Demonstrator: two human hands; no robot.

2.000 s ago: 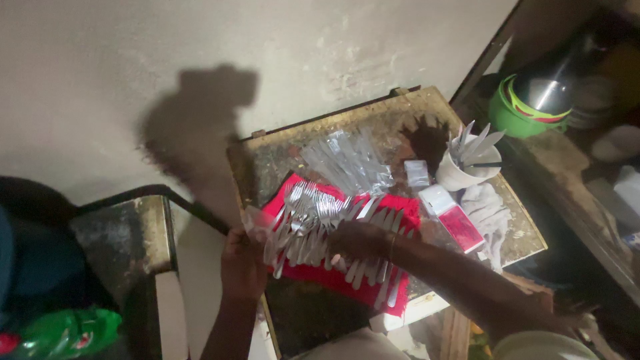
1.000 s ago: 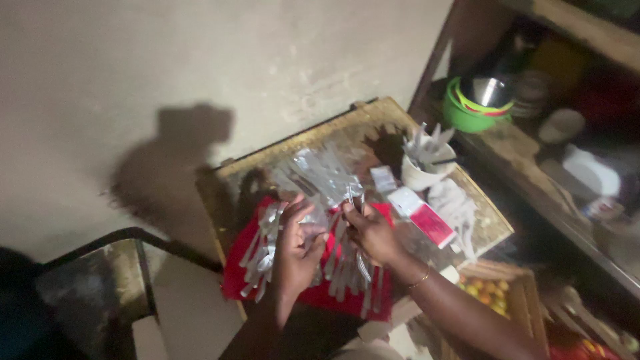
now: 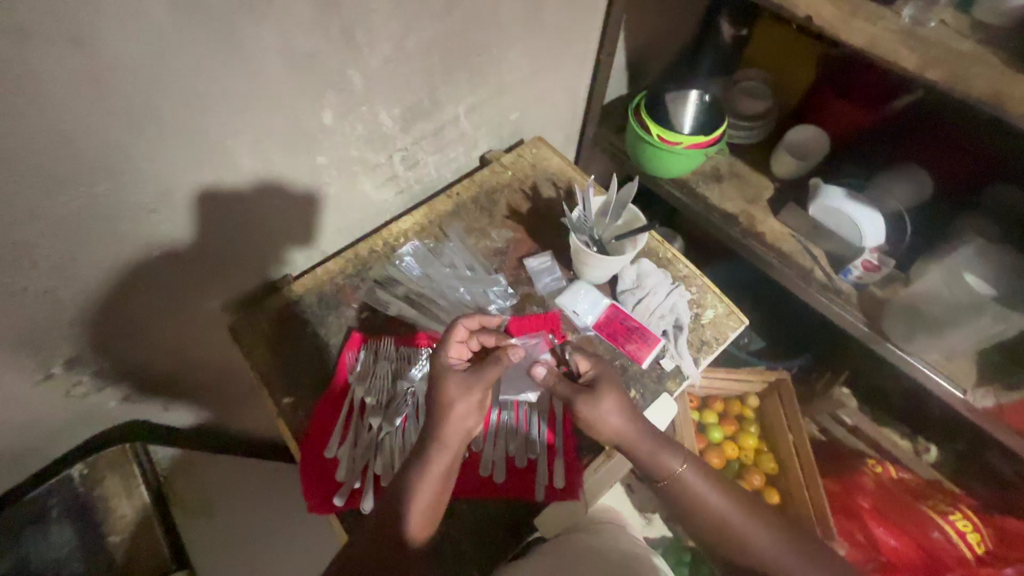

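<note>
My left hand (image 3: 468,380) pinches the edge of a small clear plastic bag (image 3: 524,368) above a red cloth (image 3: 324,480). At the bag's other side is my right hand (image 3: 588,392), its thumb on the plastic and a dark, slim metal utensil between its fingers, mostly hidden. Metal forks (image 3: 376,384) lie piled on the cloth's left part, and more cutlery handles (image 3: 516,432) show between my wrists. Behind them lies a heap of cutlery in clear plastic sleeves (image 3: 448,276). A white cup (image 3: 600,260) holds knives and forks, beside a grey rag (image 3: 656,300) and a red-and-white packet (image 3: 628,332).
The worn wooden table (image 3: 340,264) stands against the wall. A wooden crate of tomatoes (image 3: 792,448) is at its right, near a red plastic bag (image 3: 904,520). Shelves on the right hold green bowls (image 3: 668,156) and a white mug (image 3: 800,150). Another small clear bag (image 3: 544,272) lies near the cup.
Two seconds ago my right hand was over the cutlery on the cloth; now both hands are together at the small clear bag. The view has shifted.
</note>
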